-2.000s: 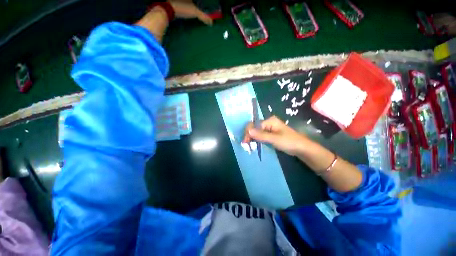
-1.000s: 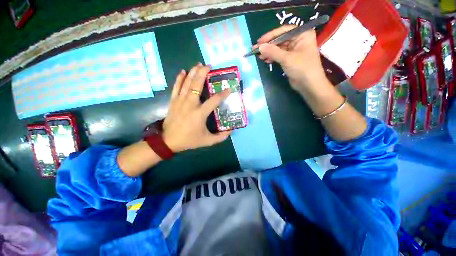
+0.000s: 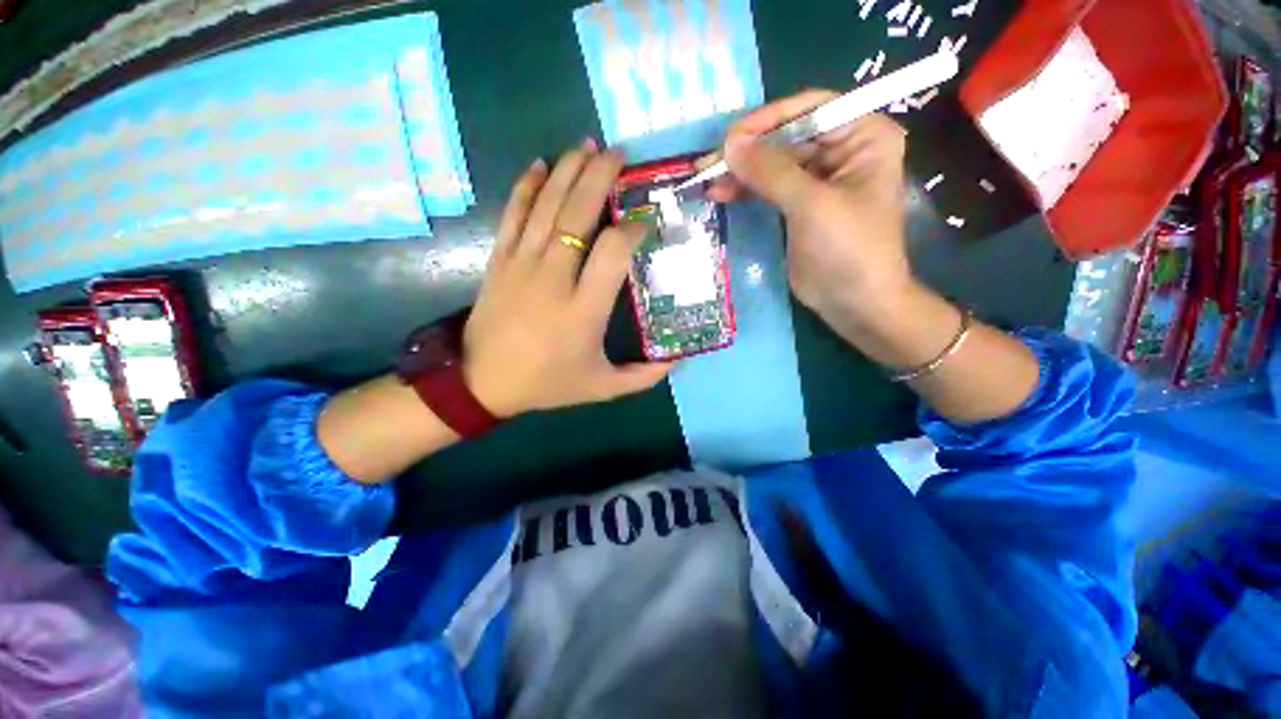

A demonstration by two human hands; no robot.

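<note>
A phone unit [image 3: 684, 281] with a red rim and a green board with a silvery-white rectangle lies on a light-blue liner strip [image 3: 745, 407]. My left hand [image 3: 555, 281] holds the unit from its left side, fingers at the top corner and thumb near the bottom. My right hand [image 3: 836, 197] grips white-looking tweezers [image 3: 878, 91]. The tweezers' tip is at the upper part of the board, by a small white piece. Whether the tip touches the piece is too small to tell.
Wide light-blue adhesive sheets [image 3: 225, 141] lie at upper left. Two waiting units [image 3: 120, 372] lie at left. Loose white slivers [image 3: 899, 21] lie near a red bin [image 3: 1159, 141] at upper right. A clear tray [image 3: 1103, 316] with red units is at far right. A lilac sleeve [image 3: 49, 618] shows lower left.
My left hand has come from the conveyor to the unit, now on the strip. My right hand has brought the tweezers' tip from the strip onto the board. The view has shifted.
</note>
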